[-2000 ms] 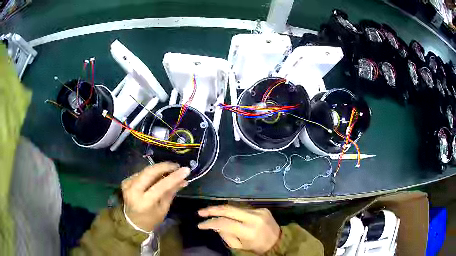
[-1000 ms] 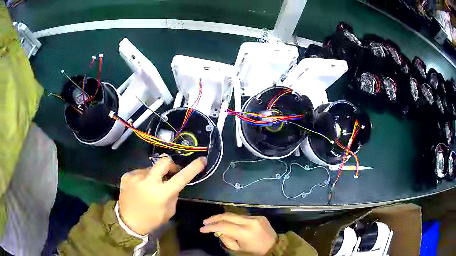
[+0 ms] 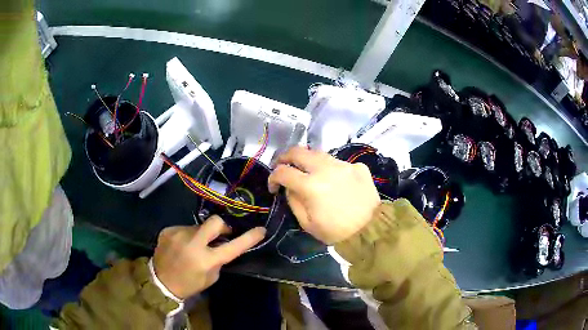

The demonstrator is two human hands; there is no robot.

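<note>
A round white camera housing with a black inside stands open side up in front of me, with red, yellow and orange leads across it. My left hand has spread fingertips on its near rim. My right hand reaches over its right side, with thumb and fingertips at the inner rim; whether they pinch anything is hidden. A thin clear loop lies on the bench, partly covered by my right forearm.
Another open housing stands at the left. Two more housings, partly behind my right hand and sleeve, stand to the right. Many black camera modules fill the right side. A rail and post stand behind. A carton is at lower right. A person's green sleeve is at left.
My right hand has moved from below the bench edge up and over onto the housing's right rim. My left hand stays at the near rim. The view has shifted and turned slightly.
</note>
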